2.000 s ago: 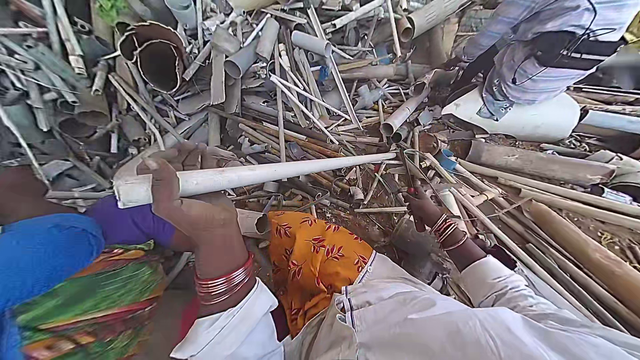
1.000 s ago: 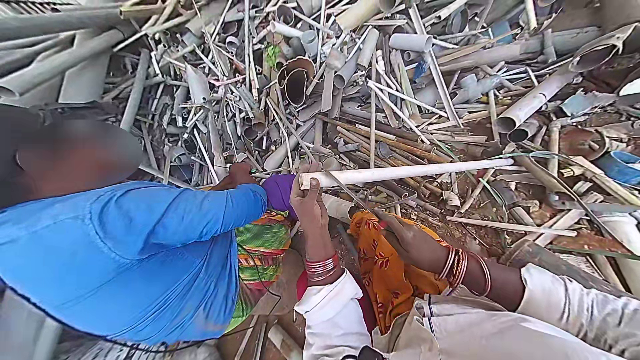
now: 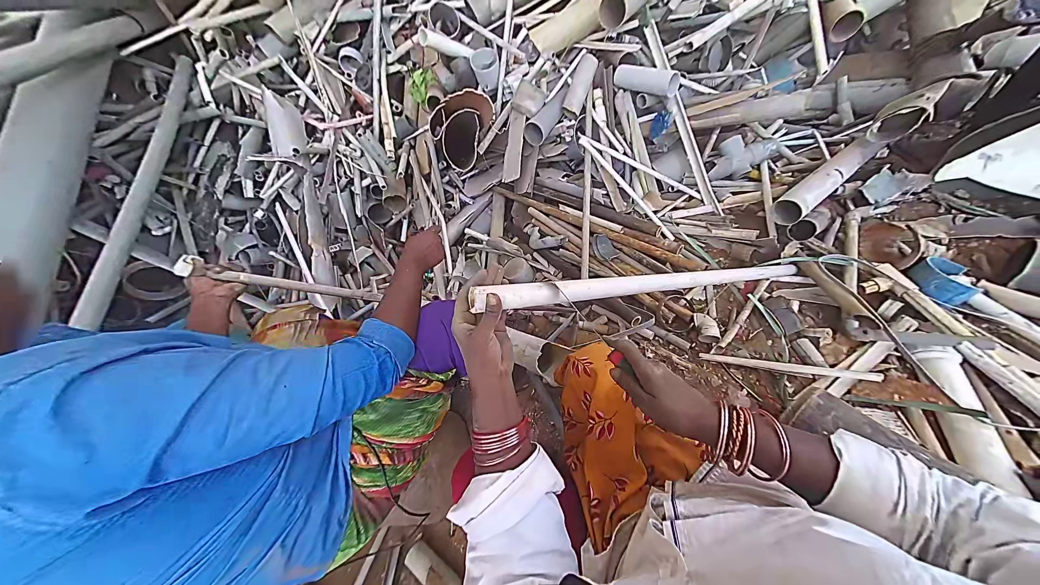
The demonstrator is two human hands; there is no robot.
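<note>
Near the middle, my left hand (image 3: 485,325) grips a long white plastic pipe (image 3: 658,284) close to its open left end, with the thumb pressed on its side. The pipe lies nearly level and reaches right over the scrap heap. My right hand (image 3: 654,386) is below the pipe, beside the orange patterned cloth (image 3: 597,422) over my lap. Its fingers are curled, with a small red spot by the fingertips; what it holds cannot be made out. A thin wire-like strip (image 3: 626,329) shows between that hand and the pipe.
A person in a blue top (image 3: 187,447) sits close on the left, one hand on a thin pipe (image 3: 292,283). Broken plastic pipes (image 3: 455,122) heap up ahead. A blue pipe fitting (image 3: 942,280) and a wide white pipe (image 3: 967,414) lie to the right.
My right hand has come from farther out by the pipe's right part to beside the orange cloth. My left hand keeps hold of the pipe. The view has swung left.
</note>
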